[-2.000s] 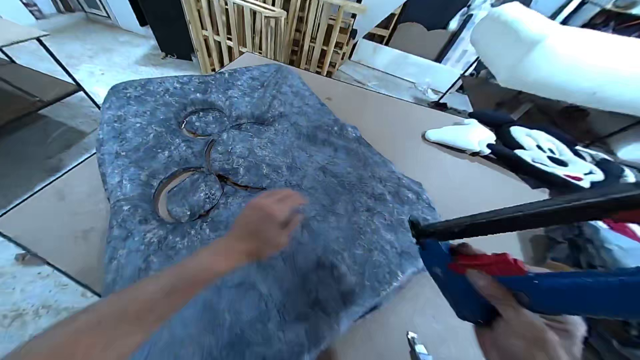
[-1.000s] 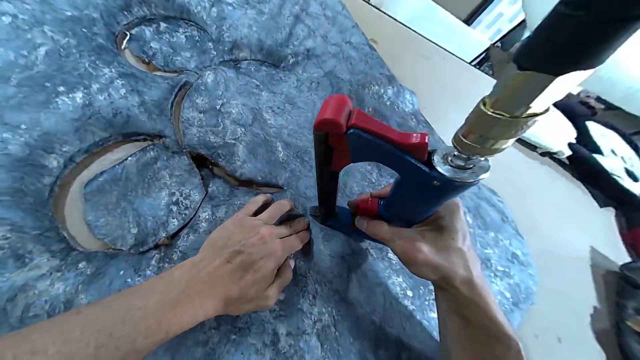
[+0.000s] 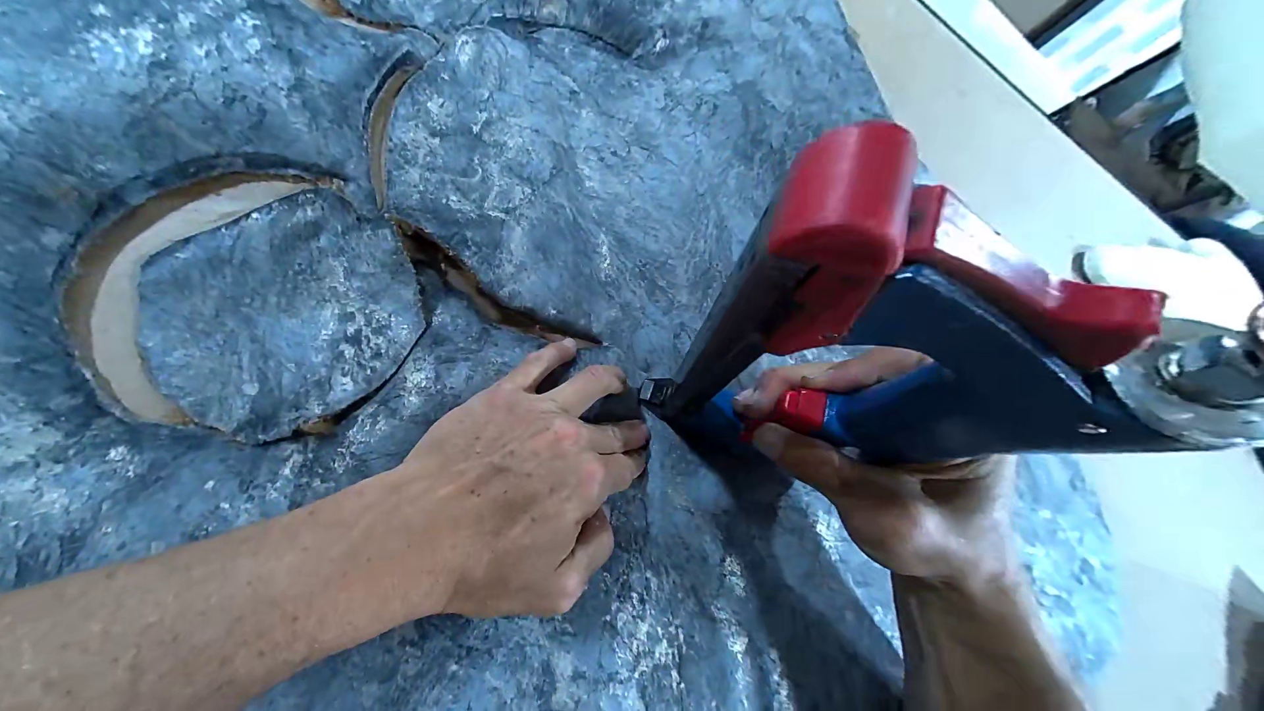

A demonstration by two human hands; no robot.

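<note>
My right hand (image 3: 889, 474) grips a red and blue pneumatic staple gun (image 3: 938, 336), whose black nose touches a blue-grey mottled fabric cover (image 3: 553, 158). Just left of the nose, my left hand (image 3: 533, 484) lies on the fabric with bent fingers, pinching or pressing a dark fold at the fingertips. Curved openings in the cover show a pale, wood-coloured edge (image 3: 118, 306) beneath. One narrow slit (image 3: 484, 296) runs down toward my left fingertips. The gun hides part of the fabric behind it.
Beneath the cover, a pale board or tabletop (image 3: 948, 99) shows at the right. A white stuffed-looking piece (image 3: 1175, 276) lies near the right edge, beyond the gun's air fitting (image 3: 1220, 370). A larger white form (image 3: 1224, 99) is at the upper right.
Two seconds ago the staple gun was off at the right, away from my left hand; now its nose is beside my left fingers. The view has moved much closer to the fabric.
</note>
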